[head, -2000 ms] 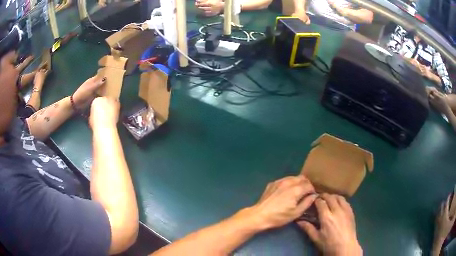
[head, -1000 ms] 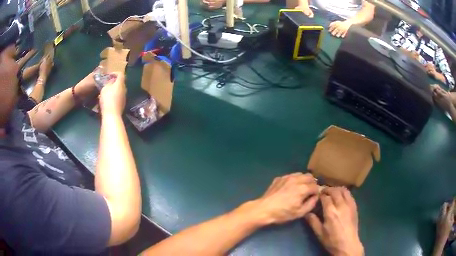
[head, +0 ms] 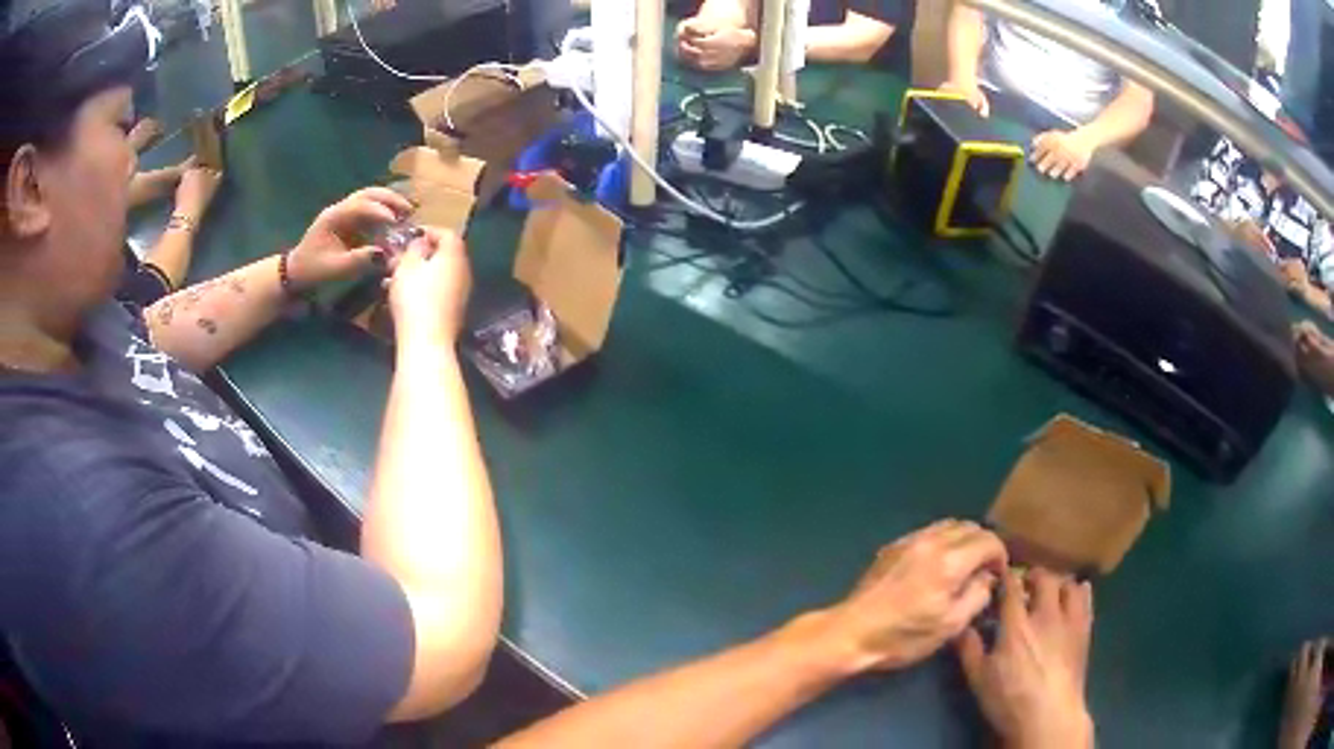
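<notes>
A small mailer box stands on the green table [head: 732,483] in front of me, its plain brown lid [head: 1080,490] open and tilted back. My left hand [head: 925,593] reaches in from the left with bent fingers at the left part of the tray. My right hand [head: 1036,651] is at the tray's front, thumb on its near left side and fingers over it. The fingertips of both hands nearly meet. A dark bit of the tray shows between them. The tray's contents are hidden, and whether the left fingers pinch something cannot be seen.
At left a person [head: 190,483] handles a small plastic bag [head: 402,242] over an open box. Another open mailer box [head: 571,271] holds bagged parts. Behind are a power strip [head: 739,158], cables, posts, a yellow-edged black box [head: 958,168] and a large dark device [head: 1163,329]. Other people's hands are around the table.
The view has turned left, so everything sits further right. My hands stay at the tray with small finger shifts. The person at left has brought a plastic bag up between both hands.
</notes>
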